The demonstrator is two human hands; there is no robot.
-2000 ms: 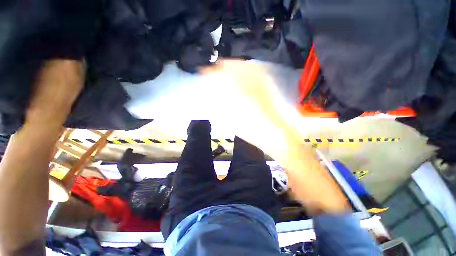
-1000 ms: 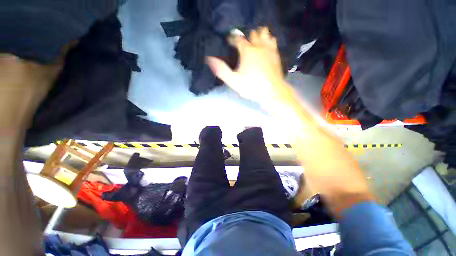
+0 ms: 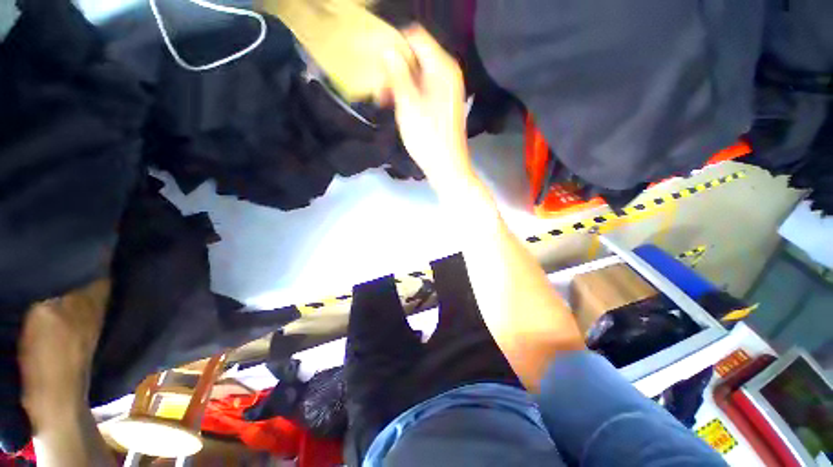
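My right hand is at the upper middle, blurred, closed on the edge of a yellow-brown card sheet. The card is tilted over the dark cut fabric pieces and runs towards the top edge. A thin pale curved edge shows just below the card. A white cord loop lies on the dark fabric to the left of the card. My left forearm comes up at the lower left; my left hand is hidden under dark fabric.
The white table shows below the fabric. A red crate stands at the right under draped dark fabric. A wooden stool is at the lower left. Striped tape crosses the floor. A box is at the lower right.
My right hand was open and spread over the dark fabric; it has moved up and left and taken hold of the card. The view has turned, bringing the cord into sight.
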